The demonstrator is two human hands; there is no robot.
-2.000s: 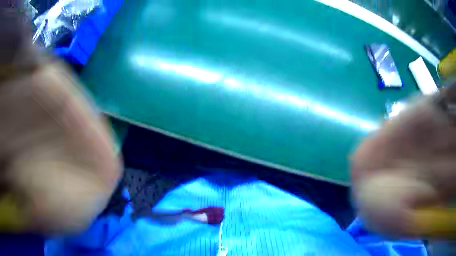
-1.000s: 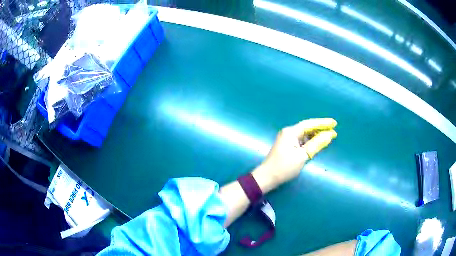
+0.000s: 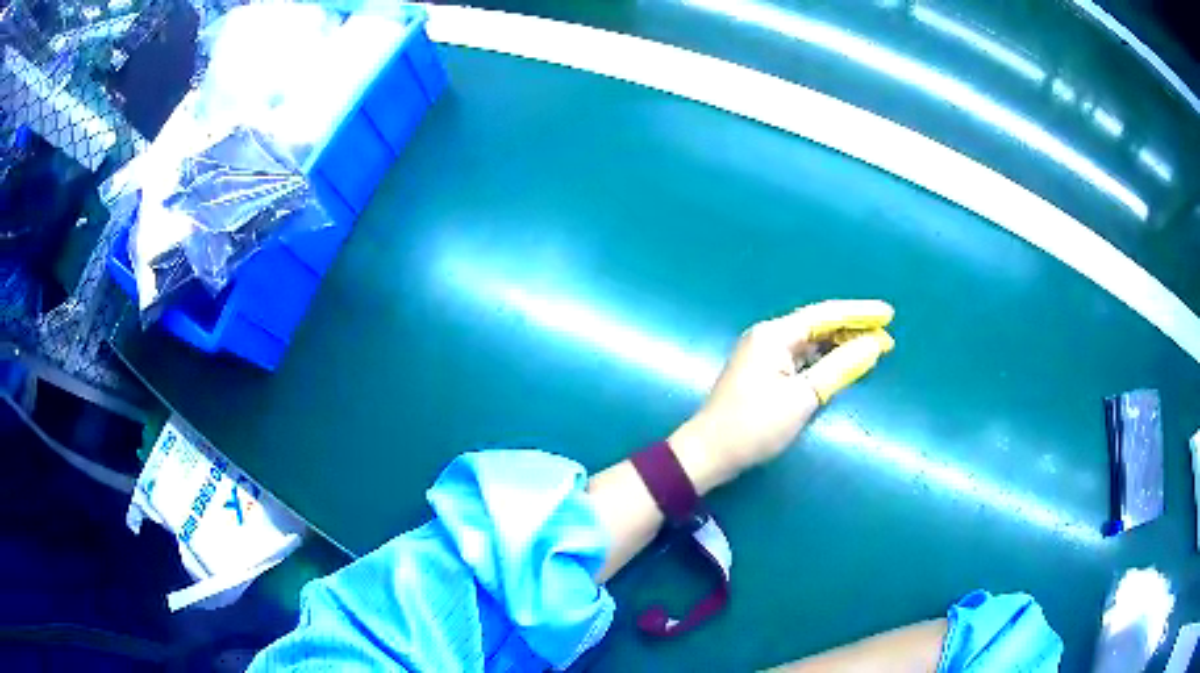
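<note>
My left hand (image 3: 776, 381) is over the green bench (image 3: 592, 210), with yellow finger cots on thumb and index finger. Their tips lie close together, with a small dark gap behind them; whether anything is between them cannot be told. A dark red wrist strap (image 3: 666, 481) is on the left wrist, its loose tail curling down onto the bench. My right forearm (image 3: 869, 653) shows at the bottom edge below a light blue sleeve (image 3: 1000, 634); the right hand is cut off by the picture's edge.
A blue bin (image 3: 329, 224) with white sheets and crinkled clear bags (image 3: 237, 197) stands upper left. A printed white bag (image 3: 204, 506) is beside the bench edge. A dark grey packet (image 3: 1137, 460) and a shiny clear bag (image 3: 1134, 618) lie right. A white rail (image 3: 790, 112) curves behind.
Two seconds ago both hands were large and blurred near the camera. Now the left hand is over the bench and the right is out of view. Since one second ago the view has only shifted slightly.
</note>
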